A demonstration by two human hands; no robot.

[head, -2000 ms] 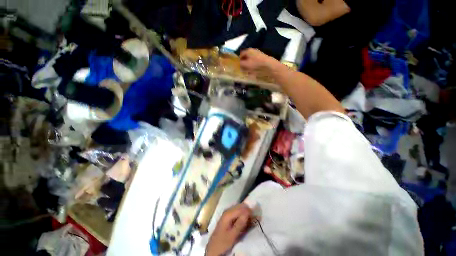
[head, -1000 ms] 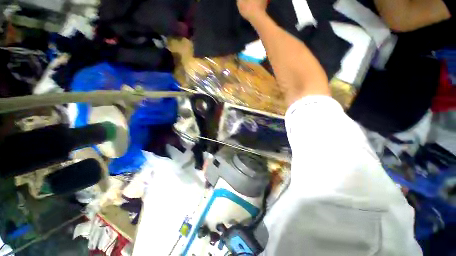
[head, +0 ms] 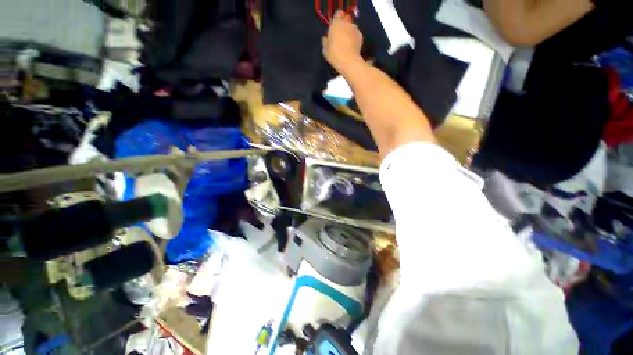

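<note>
My right hand [head: 342, 40] is at the top centre, at the end of my outstretched arm. Its fingers are closed on the red looped handles of shears [head: 323, 7], which are partly cut off by the top edge. Black cut fabric panels [head: 295, 52] lie around and under the hand, with white strips [head: 392, 26] on them. The blades cannot be made out. My left hand is out of the picture.
A sewing machine [head: 326, 284] stands at lower centre, with a wire-edged tray [head: 354, 191] beyond it. Dark thread cones [head: 118, 267] and a pole [head: 104, 170] are at left. Another person's arm [head: 538, 21] is at top right. Shiny plastic [head: 298, 128] lies near my forearm.
My right hand has moved from the brown and plastic-covered area up over the black panels and closed on the red handles. My left hand, seen two seconds ago, has left the view.
</note>
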